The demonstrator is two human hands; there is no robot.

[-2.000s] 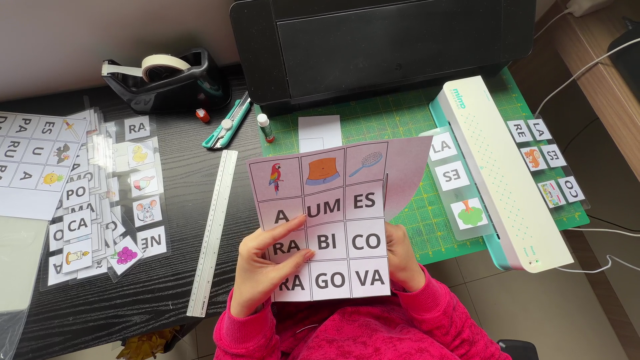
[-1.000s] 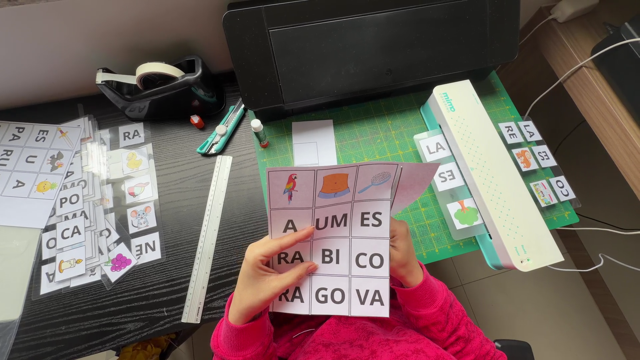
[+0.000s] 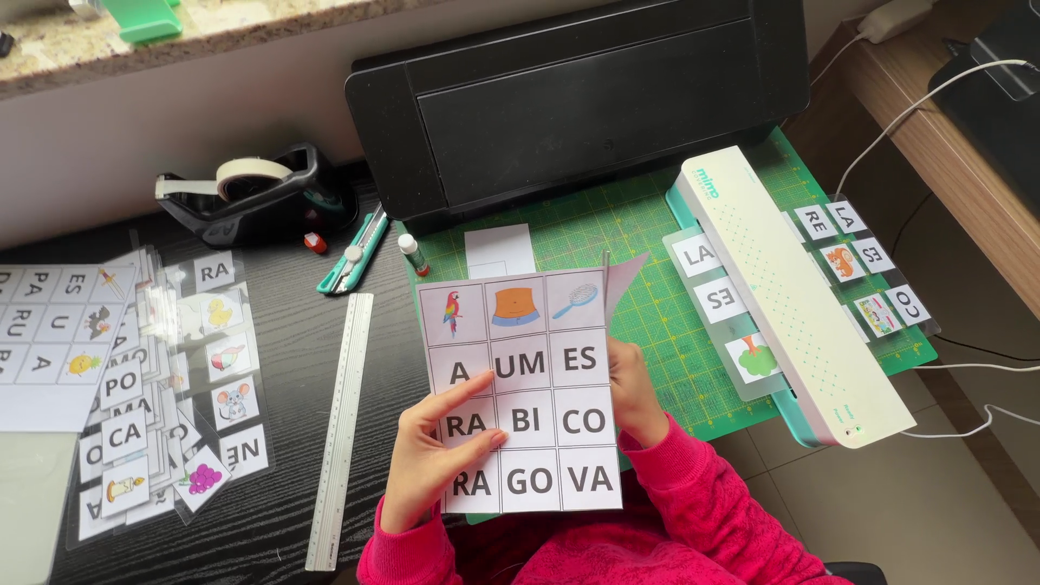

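A printed card sheet (image 3: 526, 418) with pictures and syllables is held upright above the table's front edge. My left hand (image 3: 443, 451) pinches its left side, thumb and index finger on the printed face. At the sheet's right edge is my right hand (image 3: 638, 394), fingers curled and partly hidden behind the paper. A thin grey blade tip (image 3: 606, 260), seemingly of scissors, shows above the sheet's upper right corner; the handles are hidden. A pinkish paper flap (image 3: 628, 276) angles out beside the blade.
A white laminator (image 3: 788, 301) with cards in film and a green cutting mat (image 3: 569, 223) lie right. A black printer (image 3: 585, 106) stands behind. Left are a metal ruler (image 3: 341, 431), utility knife (image 3: 354, 253), glue stick (image 3: 413, 253), red cap (image 3: 314, 242), tape dispenser (image 3: 260, 199) and laminated cards (image 3: 122, 435).
The printed sheet has turned from a slight tilt to nearly upright. The paper flap at its right shows less than before. Both hands keep their places at the sheet.
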